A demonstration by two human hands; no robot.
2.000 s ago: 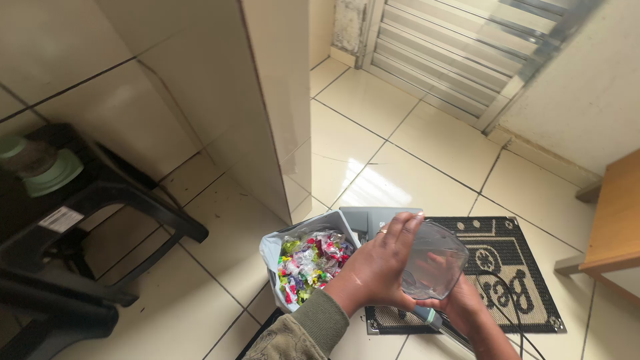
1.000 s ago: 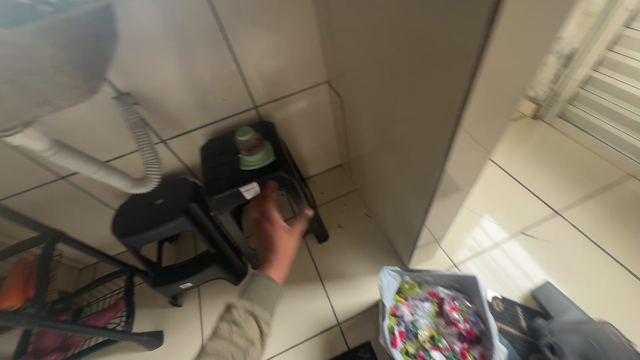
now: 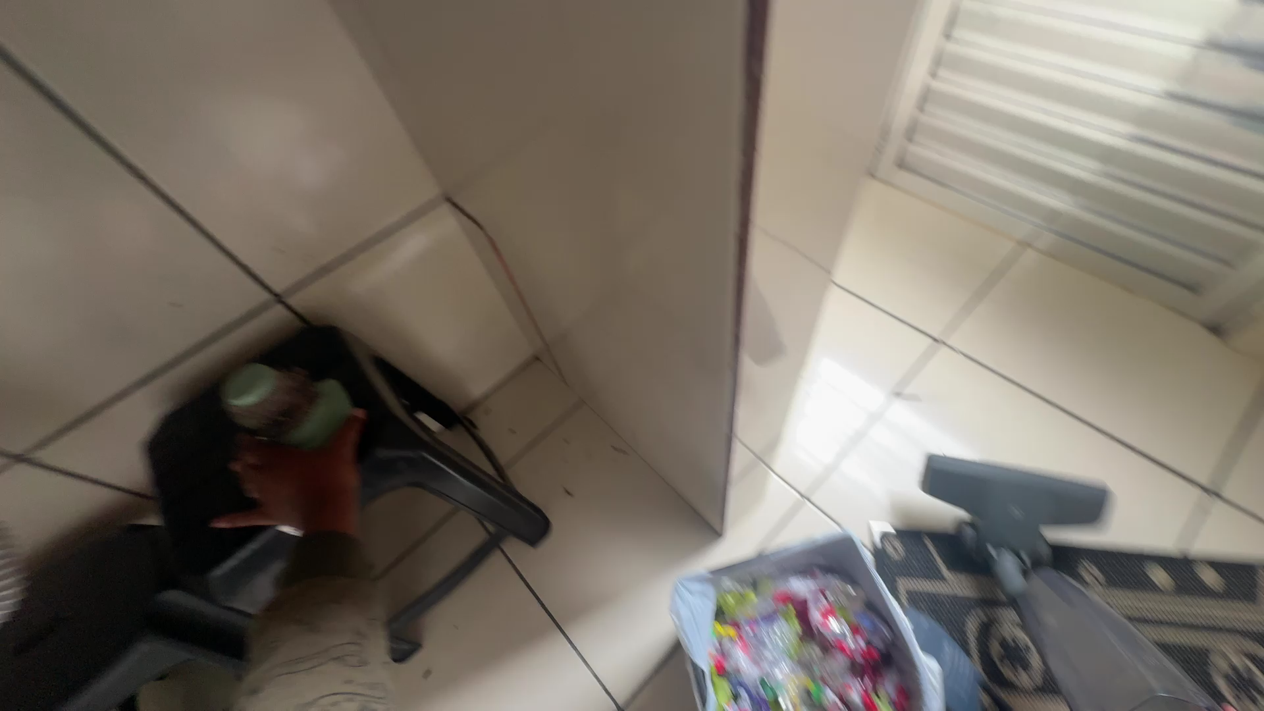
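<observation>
My left hand (image 3: 301,479), in a khaki sleeve with a dark cuff, reaches over a black plastic stool (image 3: 197,464). Its fingers are at a pale green-capped container (image 3: 286,405) that lies or stands on the stool's seat; blur hides how firmly they touch it. At the lower right a grey vacuum cleaner head with its tube (image 3: 1076,622) rests over a black and beige doormat (image 3: 928,573). Only a sliver at the bottom right edge could be my right hand. A bin lined with a pale bag (image 3: 696,612) holds crumpled colourful wrappers (image 3: 800,642).
A second black stool (image 3: 79,592) stands at the lower left. A tiled wall end (image 3: 642,247) juts out between the stools and the bin. Beyond it are the tiled floor (image 3: 1037,365) and a white slatted metal door (image 3: 1076,138).
My left hand has gone from the clear container, held with my right hand two seconds ago, across to the stool and reached the green-capped container. The view has swung left.
</observation>
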